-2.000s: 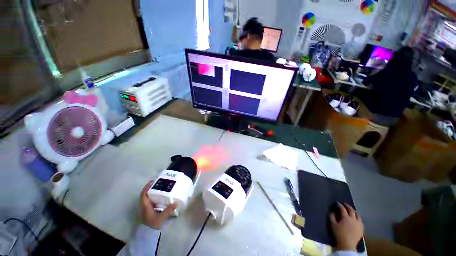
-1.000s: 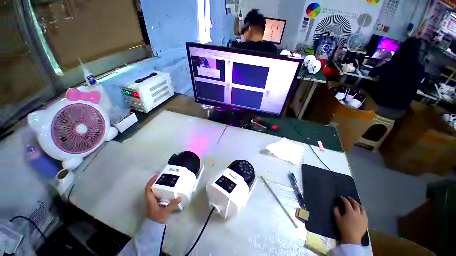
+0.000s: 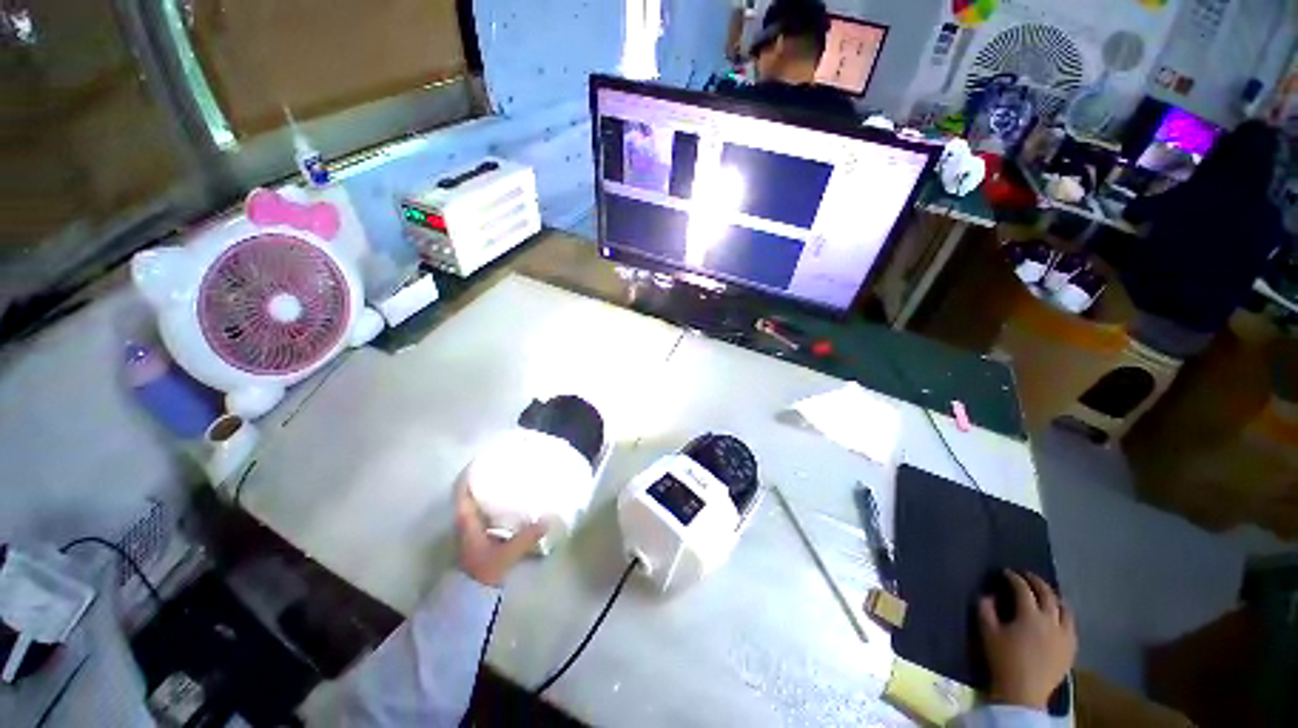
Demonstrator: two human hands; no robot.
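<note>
A white dome camera [image 3: 530, 477] with a black head stands on the bench, its white body turned so that no black label panel shows. My left hand [image 3: 491, 538] grips its lower body. A second white camera [image 3: 686, 512] with a black head and black label panel lies just right of it, its black cable running toward the bench's front edge. My right hand [image 3: 1028, 633] rests on a black mouse [image 3: 1005, 597] on the black mouse pad [image 3: 947, 569]. The monitor [image 3: 762, 192] shows several panes with a bright white glare across them.
A pink and white fan [image 3: 273, 306] and a white power supply [image 3: 470, 216] stand at the left. A white tissue [image 3: 850, 418], a long thin rod [image 3: 819, 562], a dark pen [image 3: 876, 529] and a yellow pad [image 3: 928, 693] lie on the bench. Two people sit behind, beside cartons [image 3: 1053, 334].
The camera in my left hand has turned, and its label panel no longer shows. The pink glow on the bench has gone and a white glare shows on the monitor. The whole view has shifted.
</note>
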